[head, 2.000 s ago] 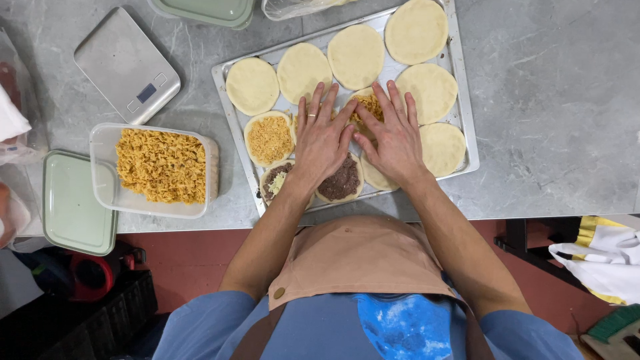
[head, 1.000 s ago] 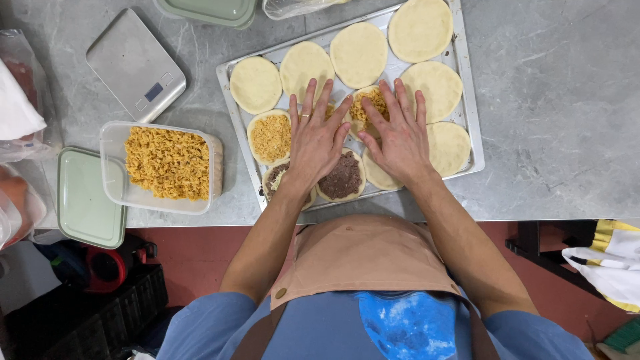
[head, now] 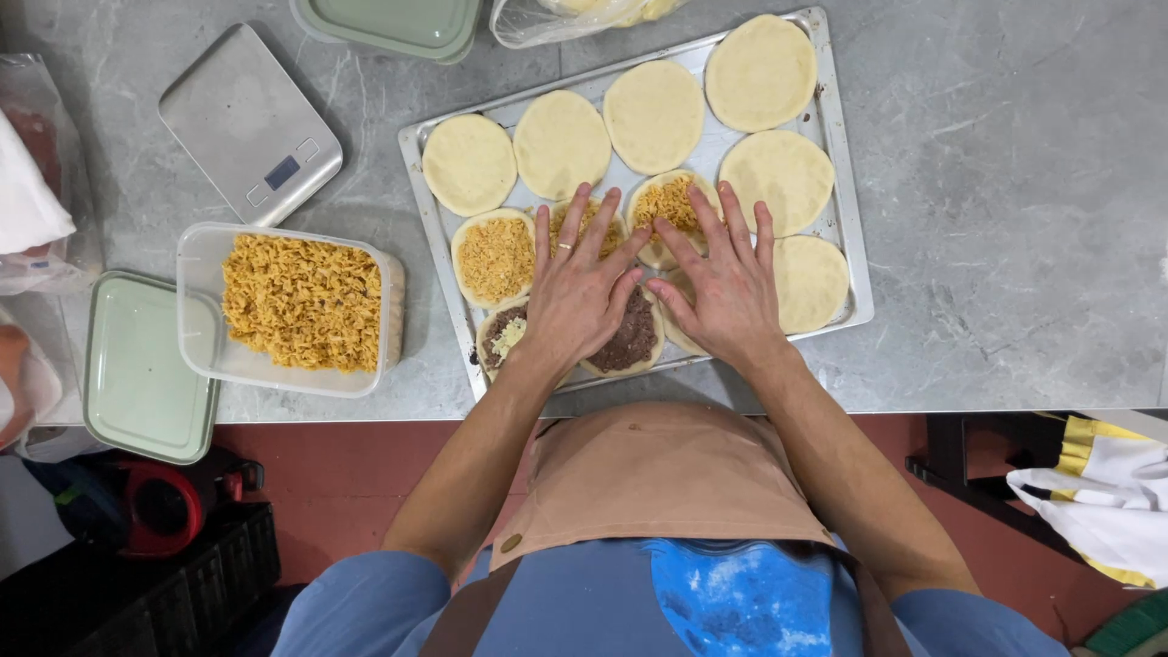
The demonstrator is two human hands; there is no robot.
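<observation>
A metal baking tray [head: 844, 192] holds several flat dough rounds, some plain like the one at the top right [head: 761, 72]. My left hand [head: 584, 283] lies with spread fingers over a round with shredded orange filling [head: 589, 228], partly hidden beneath it. The fingertips of my right hand [head: 725, 274] touch the shredded filling on another round [head: 669, 205], and the two index fingers nearly meet. To the left of my left hand is a round covered in paler shredded filling [head: 496, 259]. Nearer me are a round with dark filling [head: 630, 338] and one with dark and pale filling [head: 505, 338].
Left of the tray stands a plastic tub of shredded filling [head: 301, 301], overlapping a green lid [head: 151, 365]. Behind it lies a kitchen scale [head: 251, 123]. A green-lidded container [head: 392, 23] and a plastic bag [head: 547, 23] are at the back. The counter's front edge runs before me.
Both hands stay over the same rounds. The right fingers have shifted slightly on the orange filling, and more of that round shows than two seconds ago.
</observation>
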